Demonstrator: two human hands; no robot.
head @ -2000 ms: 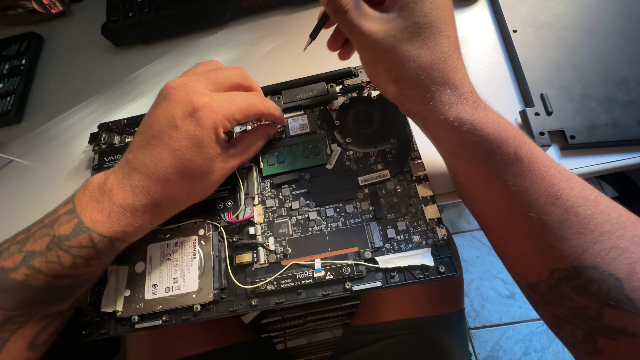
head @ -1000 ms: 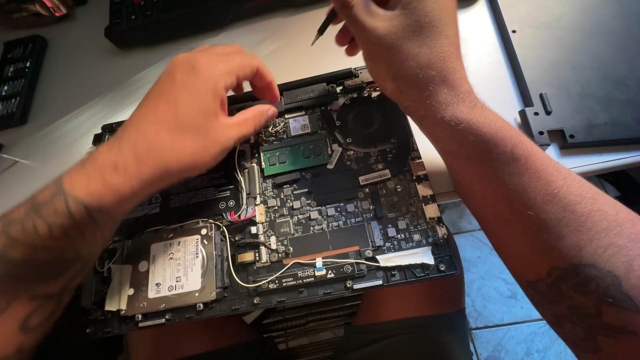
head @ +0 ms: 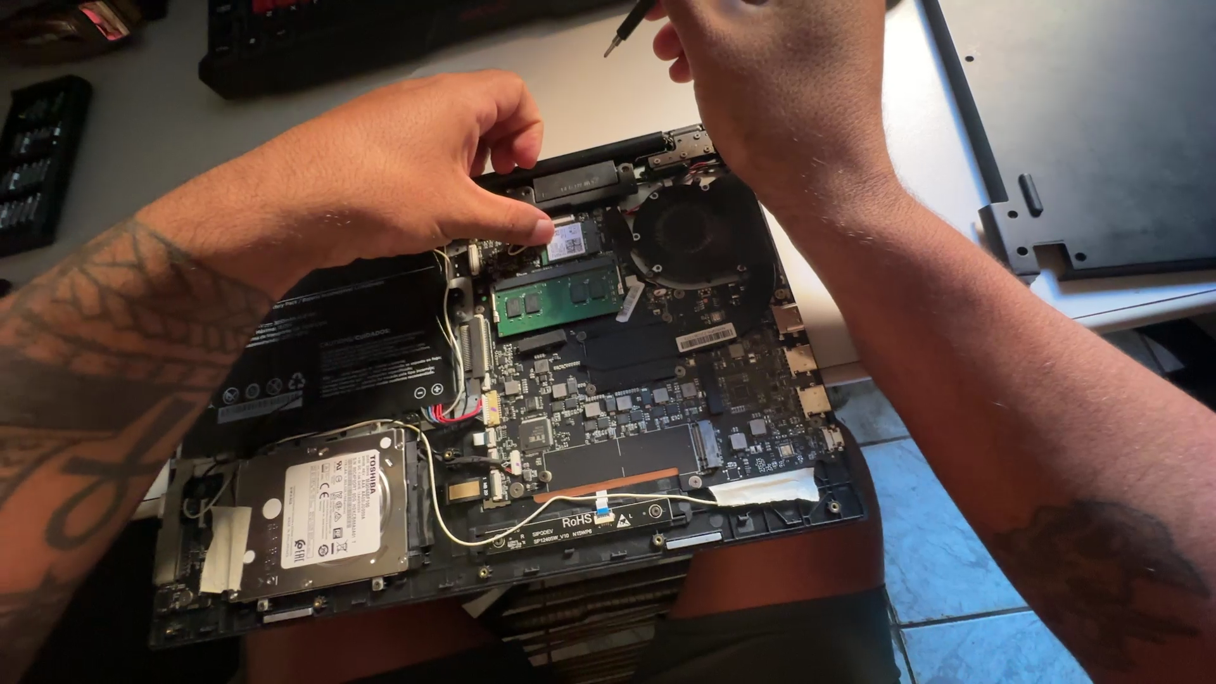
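Note:
An opened laptop base lies across my lap and the table edge, its insides showing. My left hand is over its rear part, thumb tip at the edge of the small wireless card, fingers curled and apart from the thumb. Just below the card sits a green memory module; the cooling fan is to the right. A black battery and a Toshiba hard drive fill the left side. My right hand, raised above the rear right corner, holds a thin precision screwdriver, tip pointing down and left.
The laptop's detached dark bottom cover lies at the right on the white table. A black case of driver bits is at the far left, and a black keyboard stands behind. A thin cable crosses the base, taped down.
My left hand was bent down over the wireless card area, then lifted with its fingers opening; its thumb now points at the card. My right hand has stayed raised with the screwdriver.

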